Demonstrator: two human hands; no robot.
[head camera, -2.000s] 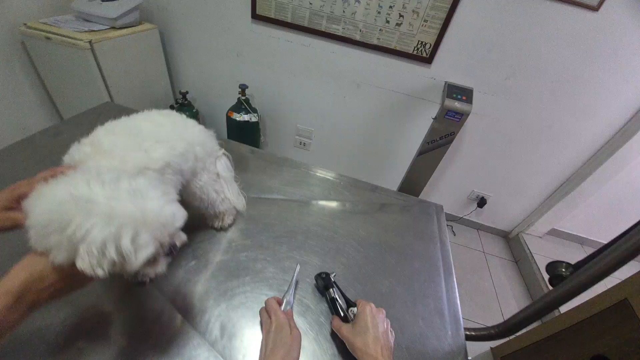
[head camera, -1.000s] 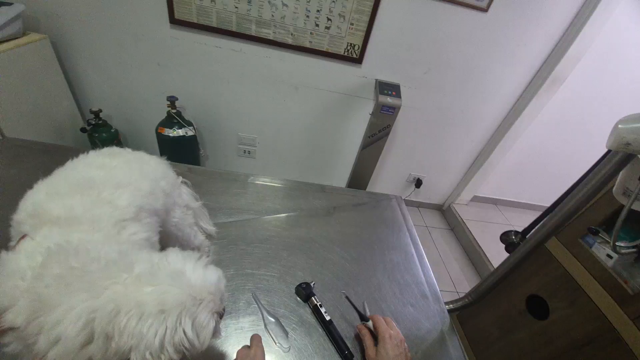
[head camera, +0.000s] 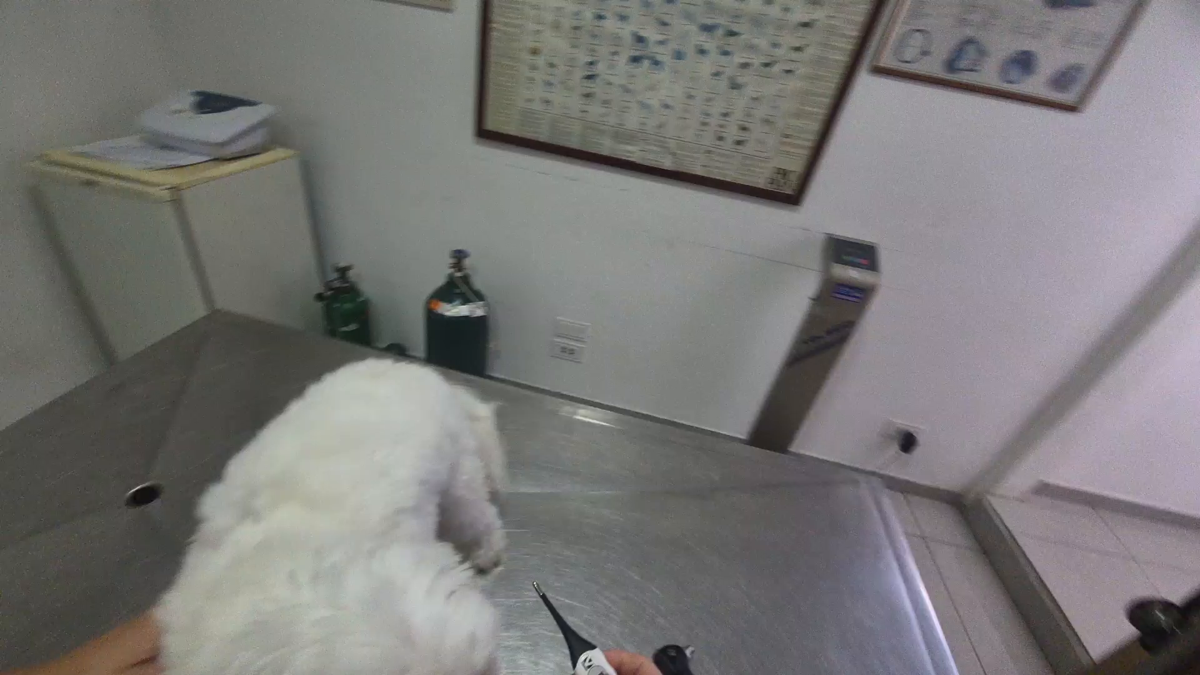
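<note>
A white curly-coated dog (head camera: 337, 534) is on a stainless steel table (head camera: 712, 553). At the bottom edge, a small part of my right hand (head camera: 630, 662) shows, holding a digital thermometer (head camera: 568, 632) with its slim dark tip pointing up and left. Just right of those fingers, the black head of an otoscope (head camera: 673, 658) shows; its handle is out of frame. My left hand is out of view. Another person's hand (head camera: 141, 641) reaches in at lower left and touches the dog's side.
A round drain hole (head camera: 143, 495) is in the table at left. Behind the table stand green gas cylinders (head camera: 457, 328), a column with a display (head camera: 817, 347) and a white cabinet (head camera: 244, 234). A dark knob (head camera: 1155, 619) is at lower right.
The thermometer, right of the otoscope one second ago, is now left of its head. My left hand has left view. The camera view has shifted.
</note>
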